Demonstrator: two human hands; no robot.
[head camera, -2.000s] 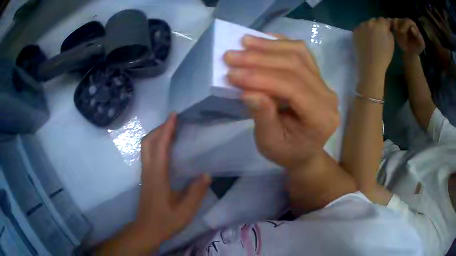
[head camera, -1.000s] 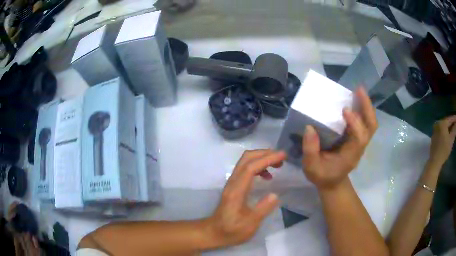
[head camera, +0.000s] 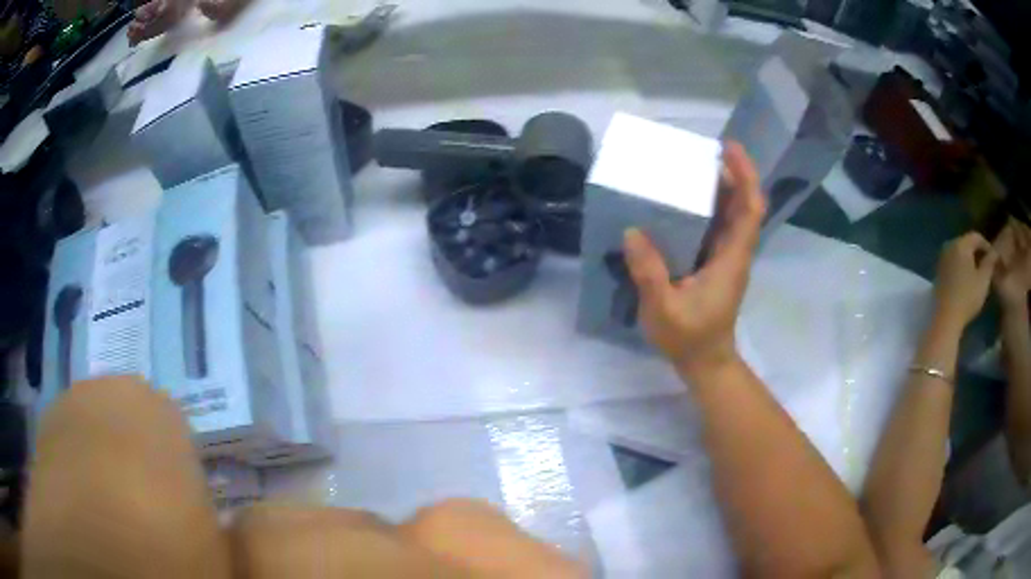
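A closed retail box (head camera: 653, 170) stands upright on the white sheet at centre right, its white top facing up. My right hand (head camera: 703, 277) grips it near the top, thumb on the printed front and fingers on the right side. My left hand and forearm (head camera: 294, 532) are large and blurred at the lower left, very close to the camera; whether the hand holds anything cannot be told. A dark grey handheld fan (head camera: 554, 153) lies behind the box. A dark cup of small parts (head camera: 484, 243) is left of the box.
Stacked retail boxes (head camera: 198, 294) stand at the left, with two white-topped boxes (head camera: 288, 136) behind them. Another pale blue box (head camera: 769, 124) is right of my right hand. Another person's arm (head camera: 927, 385) is at the right edge. Glaring tape (head camera: 531, 475) crosses the bench sheet.
The box in my right hand has gone from tilted to upright on the sheet. My left hand has moved away from it to the lower left, close to the camera. The view has shifted.
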